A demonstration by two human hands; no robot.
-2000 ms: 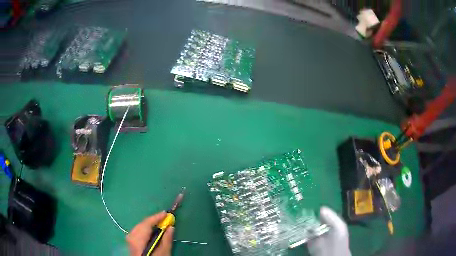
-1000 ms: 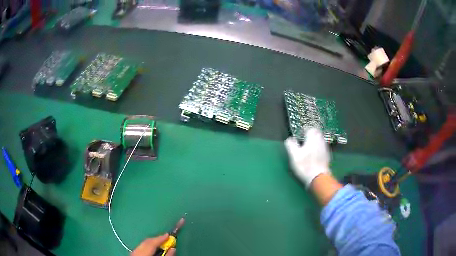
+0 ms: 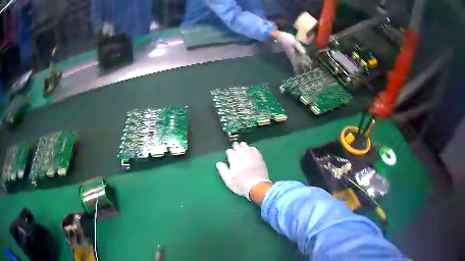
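My right hand (image 3: pixel 243 171) wears a white glove and reaches forward over the green mat, fingers spread. Its fingertips are at the lower edge of a green circuit board (image 3: pixel 248 108) lying flat on the dark belt; whether they touch it I cannot tell. The hand does not grip the board. Only the tip of a soldering iron (image 3: pixel 159 253) shows at the bottom edge. My left hand is out of the picture. White solder wire (image 3: pixel 95 229) runs down from the solder spool (image 3: pixel 95 195) at the left.
More boards lie on the belt (image 3: pixel 201 133). Across it, another person's gloved hand (image 3: pixel 294 50) is at a board (image 3: pixel 319 89). Iron stands are at left (image 3: pixel 76 232) and right (image 3: pixel 326 165), with a yellow ring (image 3: pixel 355 140) and green-white disc (image 3: pixel 387 156) at right.
The view has turned. The board worked on at first is off the mat, and my right hand is at the belt. My left hand has left the picture. Another person's hand has appeared.
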